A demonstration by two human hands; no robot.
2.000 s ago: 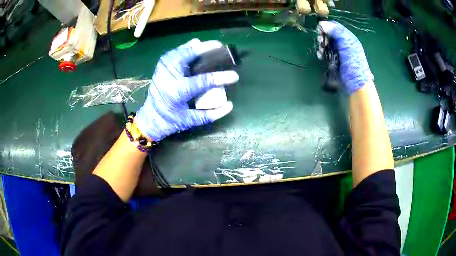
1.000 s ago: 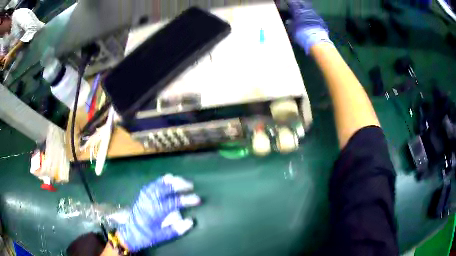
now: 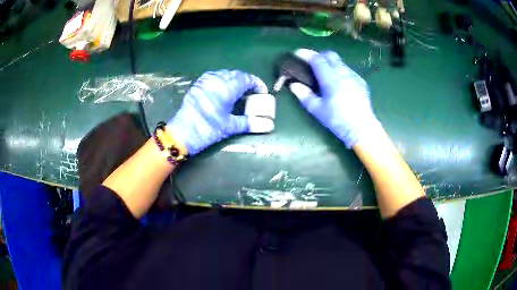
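My left hand [image 3: 214, 110], in a blue-white glove with pale fingertips, is closed around the white test socket [image 3: 261, 106] over the middle of the mat. My right hand [image 3: 340, 93], gloved the same way, holds a black power adapter [image 3: 296, 69] just to the right of the socket. A small pale part shows at the adapter's lower left. The adapter and the socket are apart. The adapter is slightly blurred. The palm side of both hands is hidden.
Clear crinkled film [image 3: 127, 89] lies left on the green mat [image 3: 227, 175]. A red-capped white bottle [image 3: 90, 31] stands upper left. Two cream terminals [image 3: 372, 15] are at the top, with a dark piece [image 3: 398, 45] below them. Black adapters [image 3: 483, 95] pile at right. Blue and green bins flank the bench.
The view has tilted back down from the instrument. My right hand has come from the far back to the middle and now holds an adapter. My left hand now holds the white socket upright in view.
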